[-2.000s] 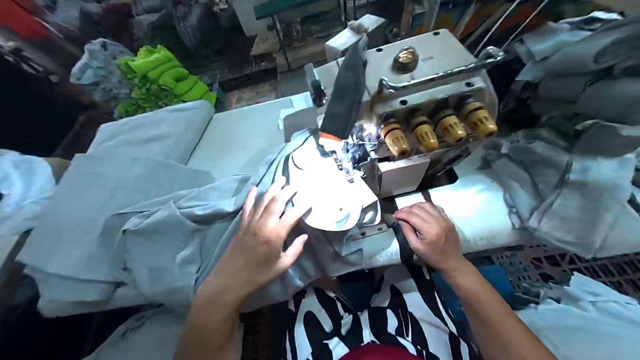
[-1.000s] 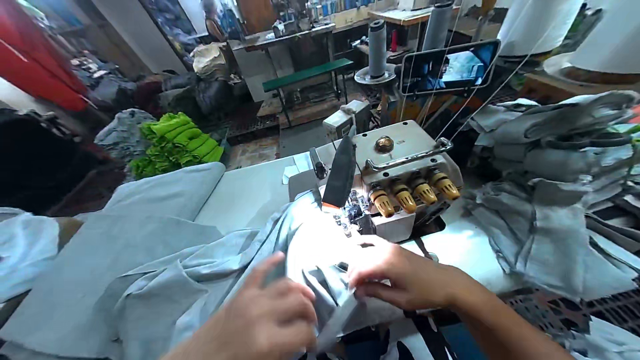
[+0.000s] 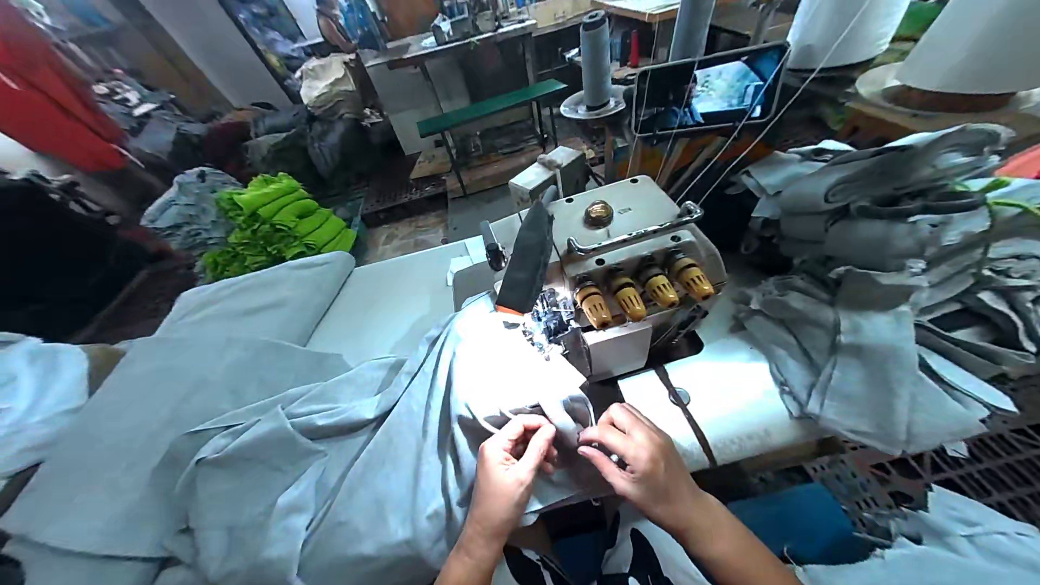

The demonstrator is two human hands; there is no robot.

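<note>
A large piece of light grey fabric spreads over the left of the sewing table and runs up to the lit needle area of an overlock sewing machine. At the fabric's near right edge, just in front of the machine, my left hand pinches the cloth between thumb and fingers. Close beside it on the right, my right hand has its fingertips curled at the same edge; whether cloth lies between them cannot be told. Both hands are a small gap apart.
Grey cut pieces are heaped right of the machine. Folded grey cloth lies on the table's left, with bright green bundles beyond. Behind the machine stand a phone, a grey thread cone and a green-topped bench.
My left hand, blurred and lower left a second ago, is now beside my right hand at the fabric edge. My right hand has moved from near the needle area toward my body. The view has tilted up since the oldest frame.
</note>
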